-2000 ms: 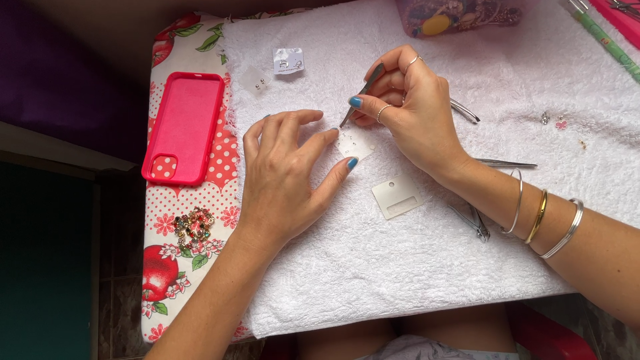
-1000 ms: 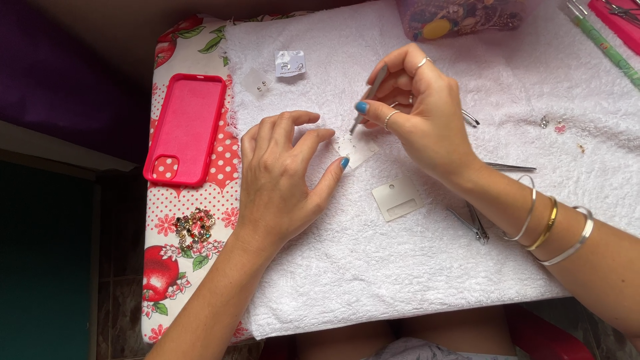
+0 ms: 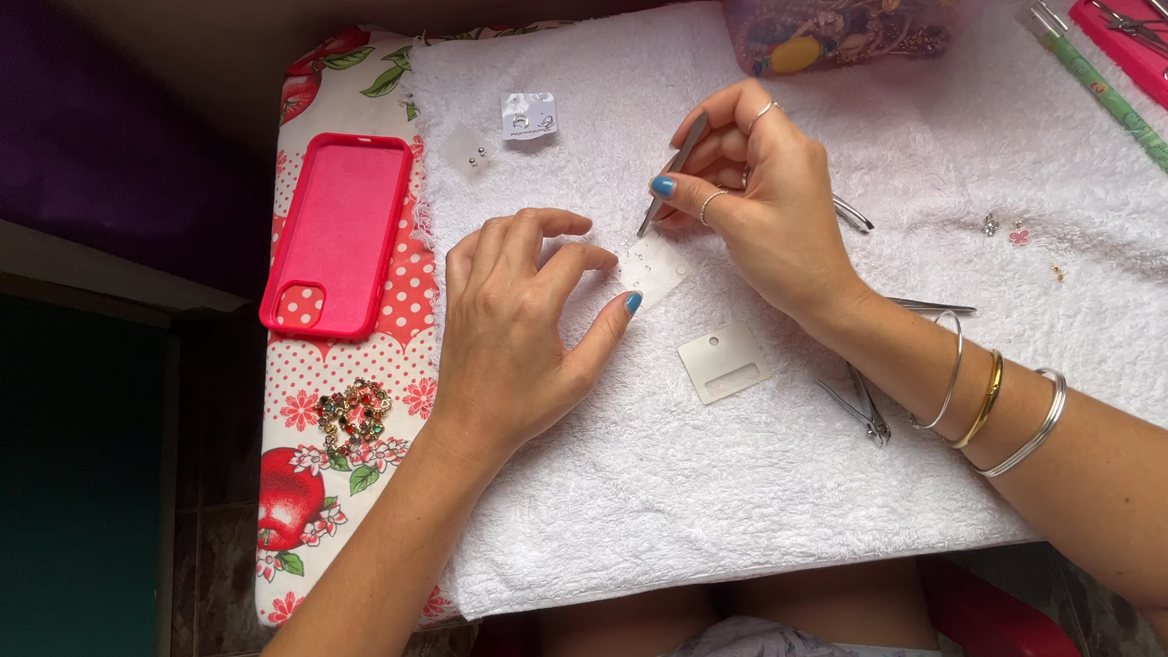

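Observation:
My right hand (image 3: pixel 762 196) pinches metal tweezers (image 3: pixel 673 173), their tips pointing down at the upper edge of a small white card (image 3: pixel 662 274). Tiny metal pieces lie on that card. Its left side lies between the thumb and index finger of my left hand (image 3: pixel 525 319), which touch its edge or rest beside it; the other fingers are spread over the towel. Below and to the right is a second white card (image 3: pixel 724 363) with a round hole and a slot. Up and left are a clear piece with small silver balls (image 3: pixel 473 159) and a printed earring card (image 3: pixel 529 117).
A white towel (image 3: pixel 639 511) covers most of the table. At left lie a pink phone case (image 3: pixel 342 233) and a multicoloured bracelet (image 3: pixel 354 415). Nail clippers (image 3: pixel 862 411) rest near my right wrist. Small charms (image 3: pixel 1019 234), a green tube (image 3: pixel 1104 96) and a jewellery box (image 3: pixel 839 36) are farther off.
My right hand has shifted slightly with the tweezers, whose tips have moved from over the card to its upper edge. My left hand stays beside the card.

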